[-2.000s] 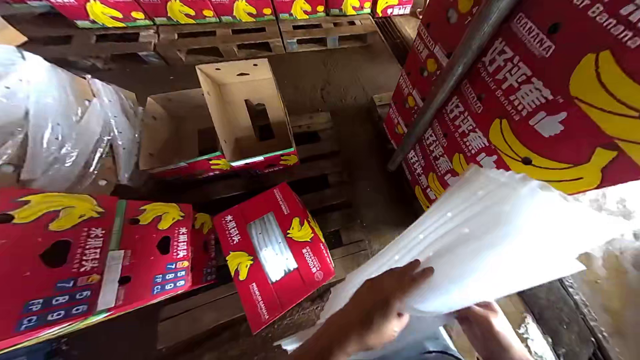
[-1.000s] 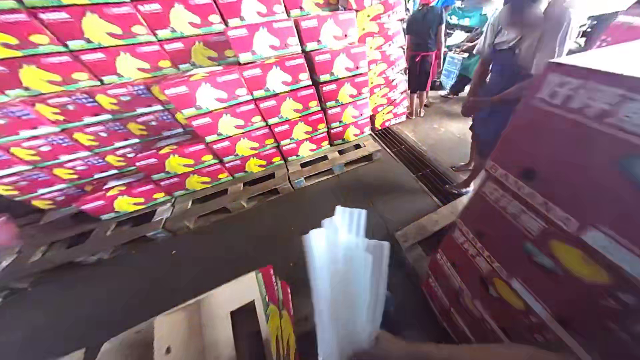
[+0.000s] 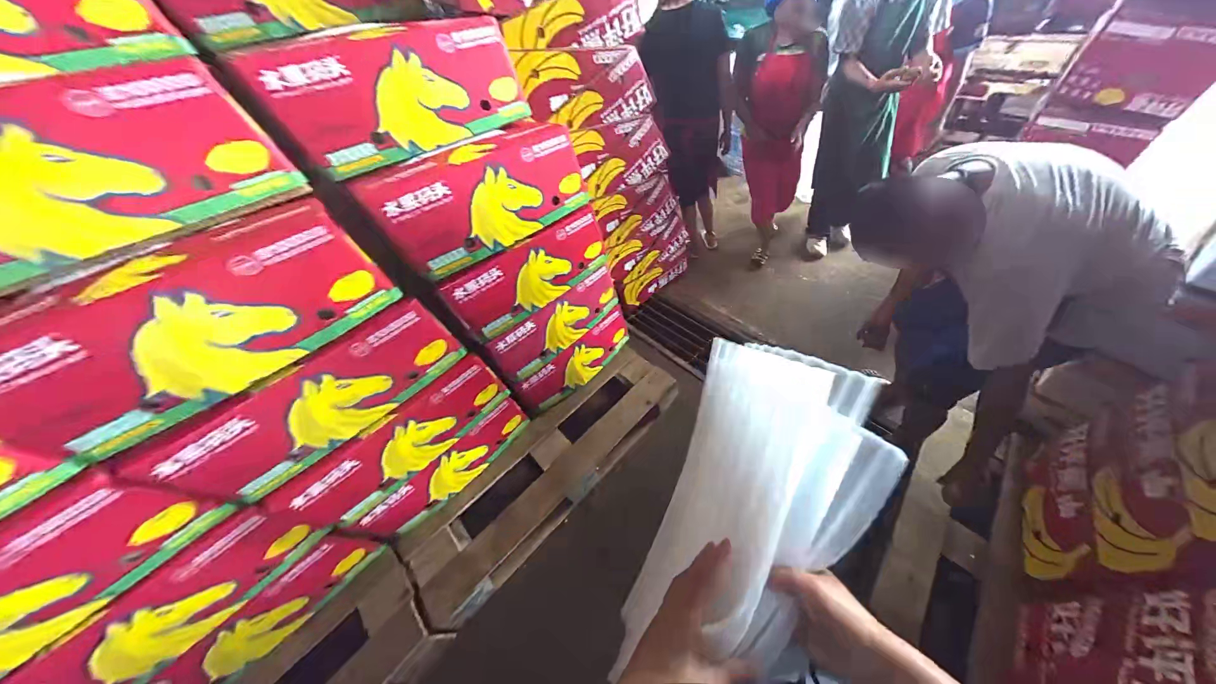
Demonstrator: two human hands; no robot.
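Note:
A thick bundle of white, translucent plastic foam sheets (image 3: 760, 475) stands upright before me at the lower middle, its upper ends fanned out. On its lower left side my left hand (image 3: 689, 608) holds the bundle, with the fingers pointing up along it. My right hand (image 3: 822, 608) grips its lower right side, the thumb lying over the sheets. The lowest part of the bundle is cut off by the view's bottom edge.
Stacked red fruit cartons (image 3: 427, 104) on wooden pallets (image 3: 532, 503) fill the left. A person in a light shirt (image 3: 1054, 237) bends down close at the right, above banana cartons (image 3: 1092, 532). Several people in aprons (image 3: 779, 104) stand farther back. A floor grate (image 3: 674, 332) runs between.
The view has swung up and away from the open cartons seen two seconds ago. The sheets, spread sideways then, now point upward in my hands. The person at the right is now bent over.

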